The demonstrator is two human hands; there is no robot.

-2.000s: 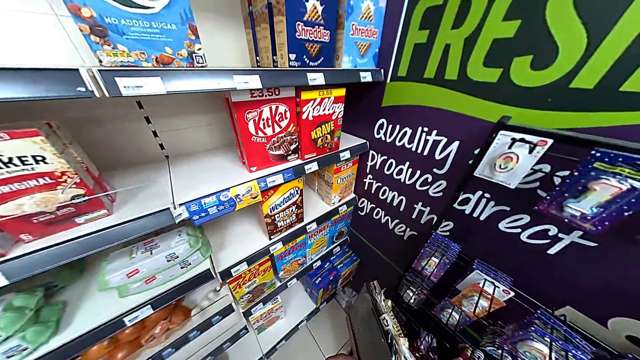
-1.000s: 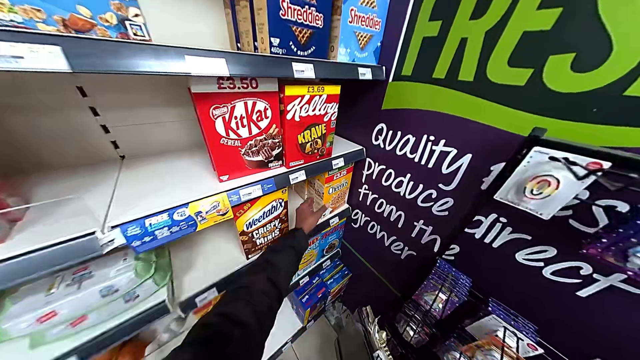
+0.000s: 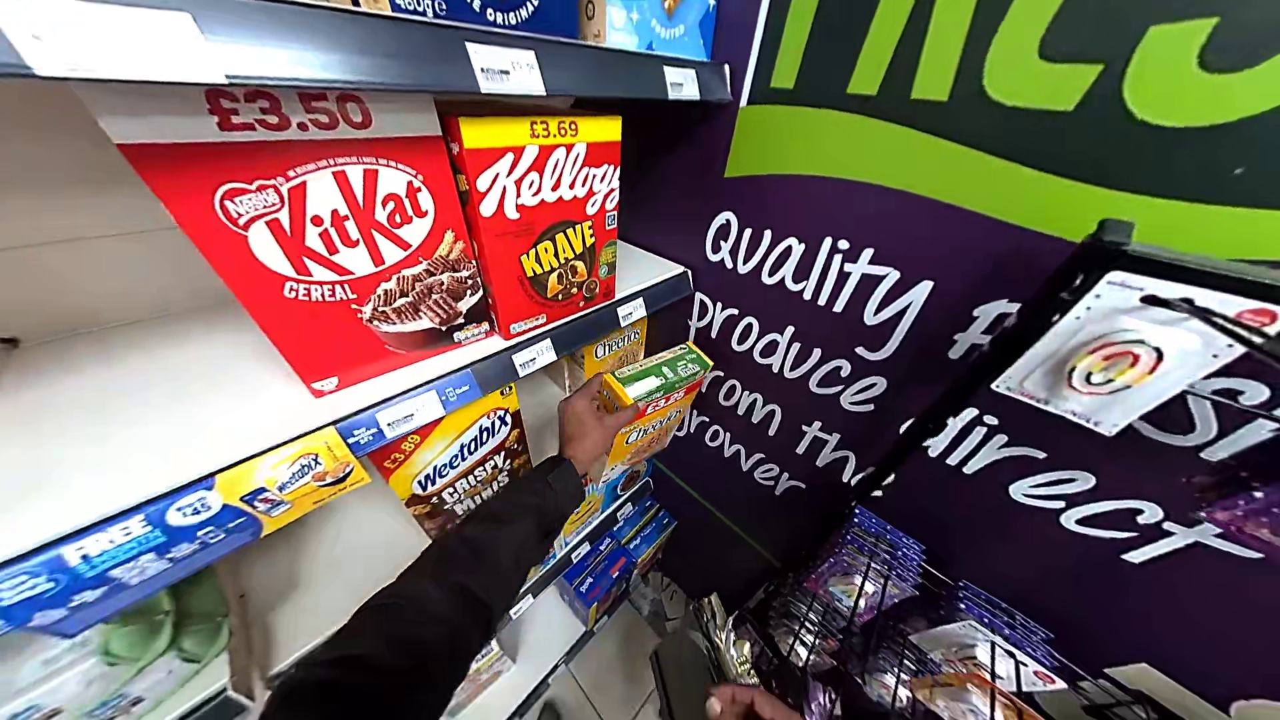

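Note:
My left hand (image 3: 590, 425), at the end of a dark sleeve, grips a yellow Cheerios cereal box (image 3: 650, 425) by its left side. The box is tilted, its green top towards me, at the front of the shelf below the KitKat cereal box (image 3: 340, 240) and Kellogg's Krave box (image 3: 545, 225). Behind it stands another Cheerios box (image 3: 615, 347). Left of my wrist is a Weetabix Crispy Minis box (image 3: 465, 460). Only part of my right hand (image 3: 750, 703) shows at the bottom edge, beside a dark flat object (image 3: 680, 675); its grip is unclear.
The upper shelf's edge (image 3: 350, 65) runs above the boxes. Blue cereal boxes (image 3: 610, 575) stand on lower shelves. At right, a black wire rack (image 3: 1110, 235) holds hanging packs (image 3: 1130, 355) before a purple wall (image 3: 840, 230) with lettering. Egg cartons (image 3: 170, 630) lie lower left.
My left hand, not seen two seconds ago, reached in to the Cheerios box on the shelf and now has it tilted out towards the front. The view has moved nearer to the shelves.

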